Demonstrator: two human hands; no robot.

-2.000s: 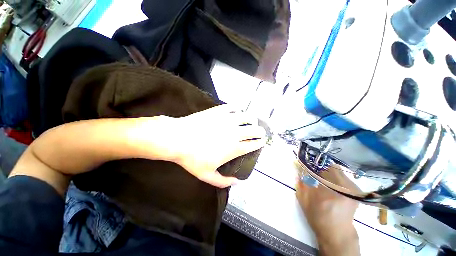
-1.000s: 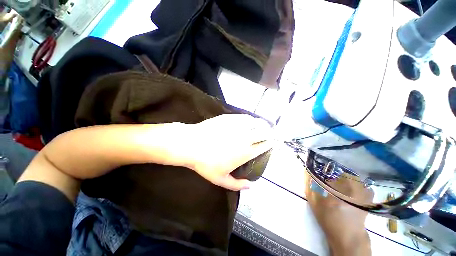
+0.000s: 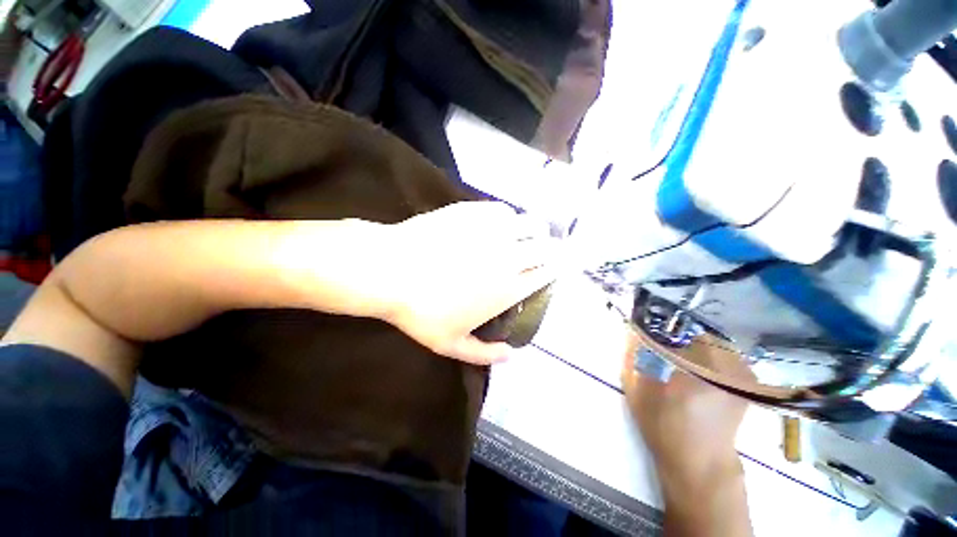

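A large dark garment panel (image 3: 315, 168), brown on its upper face and black beyond, lies over the table and the lap. My left hand (image 3: 462, 275) rests on its right edge, fingers pointing at the needle area; a small fold of cloth (image 3: 528, 317) shows between thumb and fingers. My right hand (image 3: 687, 393) is right of the needle area, partly behind the machine head (image 3: 756, 136); its fingertips are hidden, so I cannot tell if it holds anything. Shiny small metal parts (image 3: 666, 315) show under the head.
A printed ruler (image 3: 567, 477) runs along the table's front edge. A short yellow-tan handle (image 3: 791, 438) lies right of my right hand. Red-handled scissors (image 3: 58, 71) lie on the neighbouring table. A light blue denim heap (image 3: 173, 456) is by the lap.
The whole view has shifted slightly. My left hand stays on the cloth edge and my right hand stays by the machine head, with little visible movement of the cloth.
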